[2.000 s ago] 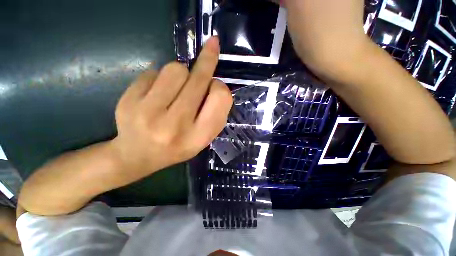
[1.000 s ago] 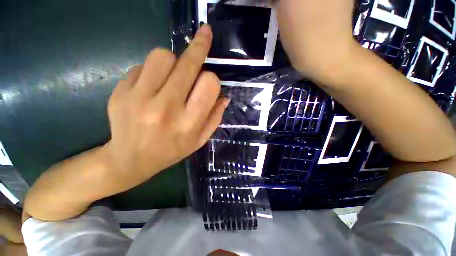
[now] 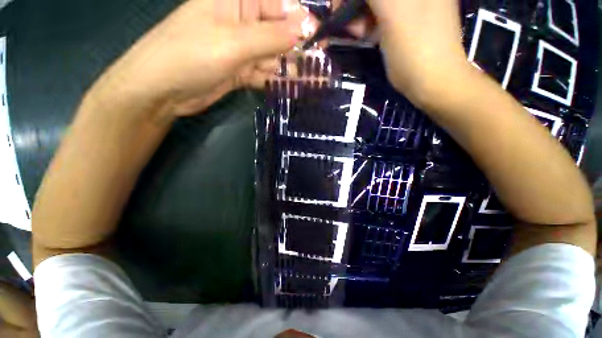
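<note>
My left hand is at the top centre, blurred, with thumb and fingers closed on the upper part of a clear release liner sheet with rows of short black bars. The sheet hangs down over the white-bordered panels. My right hand is at the top edge, partly cut off, and holds dark tweezers whose tip points left, close to the left thumb and the sheet. Panels with white borders lie in a column in the shiny dark tray, below the hands.
Panels turned another way lie right of ribbed grids in the tray. More panels lie at the upper right under and beyond my right forearm. A dark green mat is at the left, with a white paper sheet at the far left edge.
My left hand has moved up from the panels and now holds the liner sheet, which has shifted upward. The tweezers in my right hand have come into view. The tray appears lower in the picture.
</note>
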